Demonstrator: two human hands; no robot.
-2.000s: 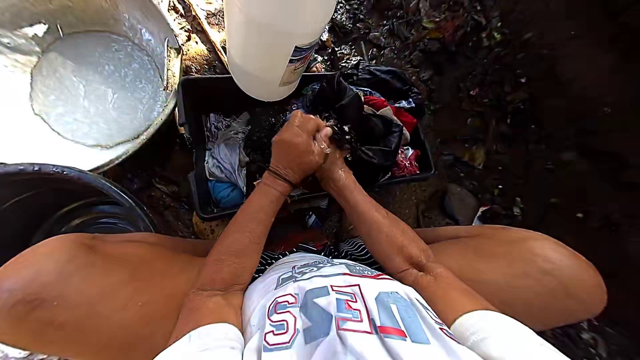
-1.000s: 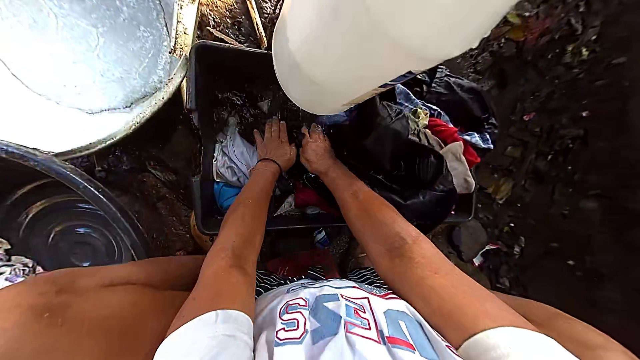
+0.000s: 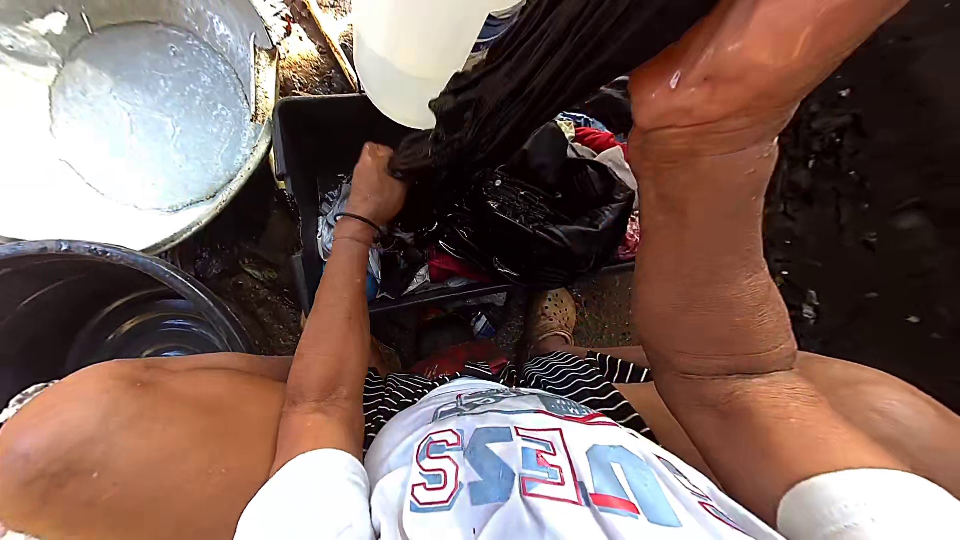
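Note:
My left hand (image 3: pixel 377 185), with a dark band at its wrist, is closed on one end of a wet black cloth (image 3: pixel 517 97) over the left part of a black plastic tub (image 3: pixel 291 150). The cloth stretches up and right to my right hand (image 3: pixel 735 60), which is raised close to the camera at the top right; its fingers are partly cut off by the frame, so its grip cannot be seen fully. More wet black fabric (image 3: pixel 540 217) lies in the tub below the stretched cloth, beside red cloth (image 3: pixel 600 140) and pale cloth (image 3: pixel 330 217).
A large metal basin (image 3: pixel 214 199) holding cloudy water stands at the upper left. Below it is a round dark plastic tub (image 3: pixel 180 274). A translucent white plastic container (image 3: pixel 409 52) stands behind the black tub. A clog-covered foot (image 3: pixel 553 313) is near the tub's front edge.
A second ago both hands were low in the tub, close together. Now my right hand is raised far up and right, and black cloth is stretched between it and my left hand.

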